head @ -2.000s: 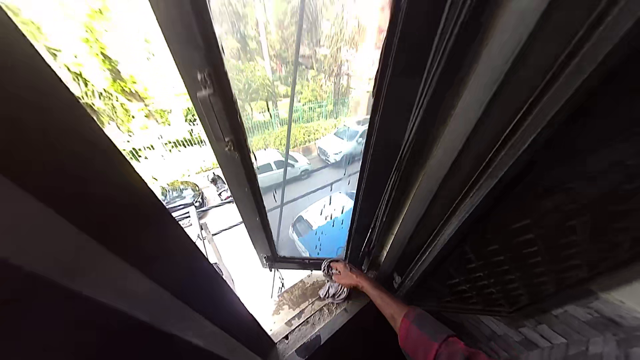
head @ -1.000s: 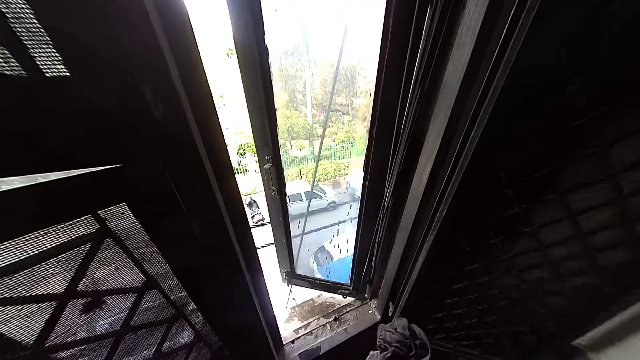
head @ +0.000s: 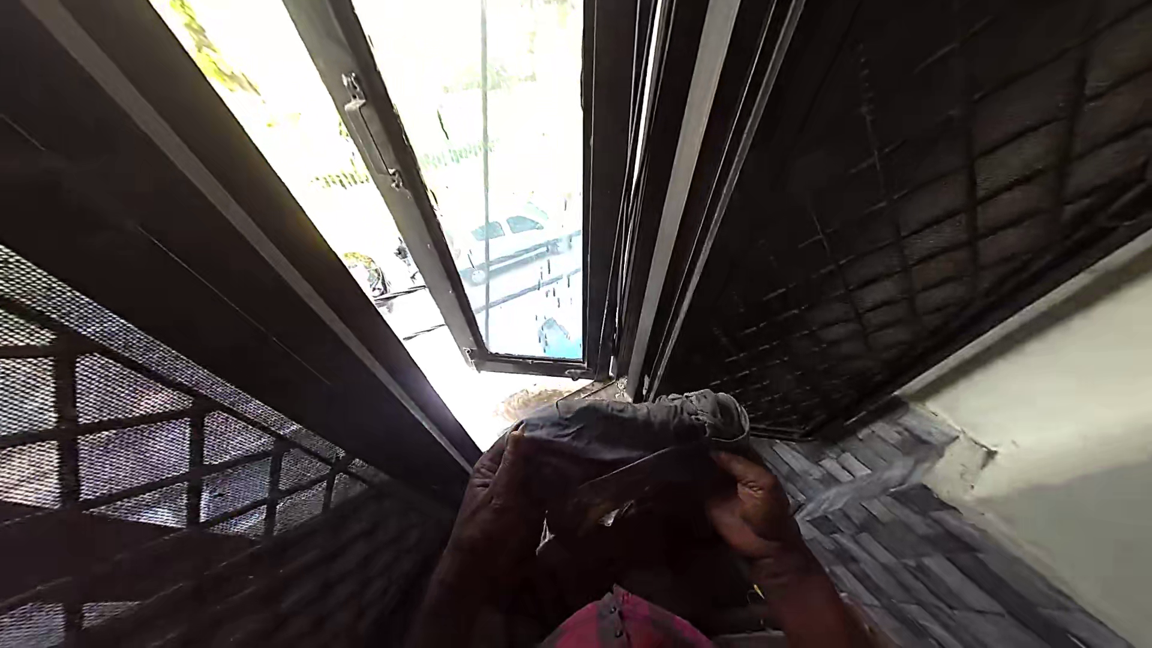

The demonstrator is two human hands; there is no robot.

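Note:
A grey cloth (head: pixel 630 432) is spread between my two hands, in front of the window sill. My left hand (head: pixel 504 495) grips its left end, with the thumb on top. At the right end my right hand (head: pixel 751 508) holds the cloth, which is bunched at its upper right corner. Beyond the cloth, a narrow metal-framed window sash (head: pixel 531 364) stands swung outward, with water drops on its glass pane (head: pixel 531 207). Part of the wet, dirty sill (head: pixel 594 391) shows just above the cloth.
A dark panel with mesh and a metal grille (head: pixel 193 450) stands at the left, another meshed grille panel (head: pixel 909 225) at the right. Grey stone-pattern tiles (head: pixel 864 477) and a pale wall ledge (head: pixel 1062 378) lie at lower right. A parked car (head: pixel 517 238) shows far below outside.
The hand with the cloth was at the sash's bottom corner two seconds ago. Now the cloth is drawn back inside and stretched between both hands. The view has shifted.

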